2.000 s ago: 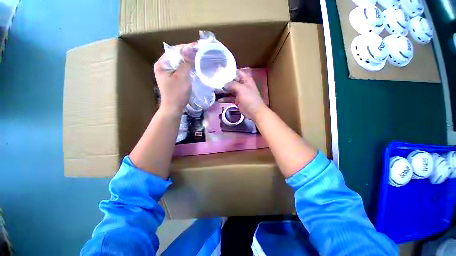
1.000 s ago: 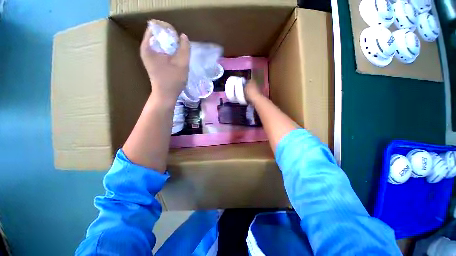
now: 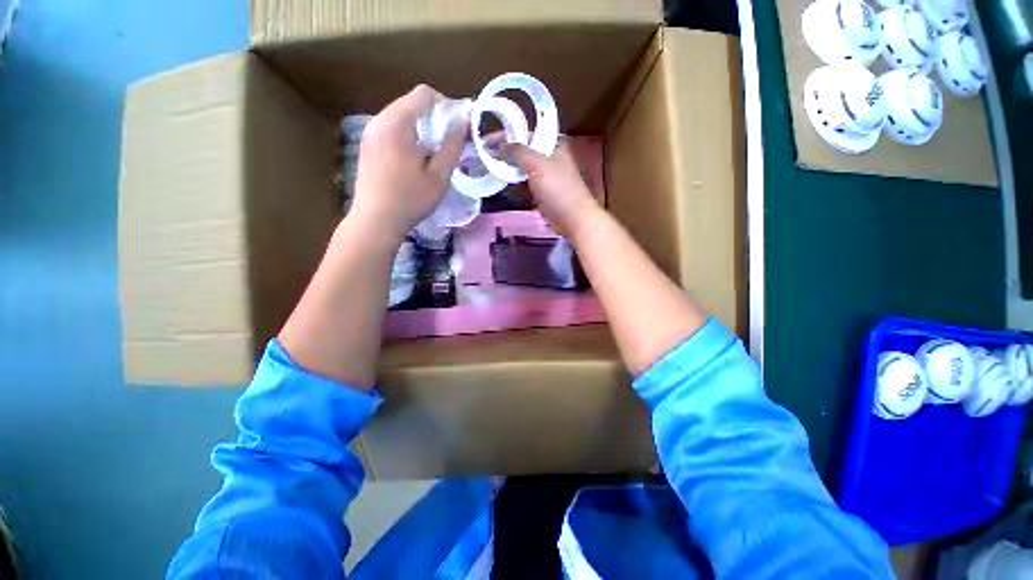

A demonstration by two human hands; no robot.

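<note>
My left hand [image 3: 406, 164] grips a bunched clear poly bag [image 3: 444, 122] above the open carton [image 3: 181, 227]. More bagged white rings hang just below it. My right hand [image 3: 546, 179] holds white plastic rings [image 3: 547, 113], with fingers through the open centre, close beside the bag's mouth. Inside the carton lies a pink layer pad [image 3: 476, 315] with dark rectangular windows. Bagged white rings [image 3: 403, 278] lie at the carton's left inside. The fingertips of my left hand are partly hidden by the bag.
To the right is a green-matted bench [image 3: 833, 261]. On it are white printed covers [image 3: 844, 104] on a cardboard sheet [image 3: 893, 162] and a blue tray [image 3: 918, 476] with several printed covers [image 3: 949, 370]. The carton's flaps stand outward. Blue-green floor [image 3: 62, 283] is at left.
My right hand has risen from low in the carton to beside my left hand, with rings in it. The loose ring seen earlier on the pad no longer shows. My left hand has moved slightly right and down.
</note>
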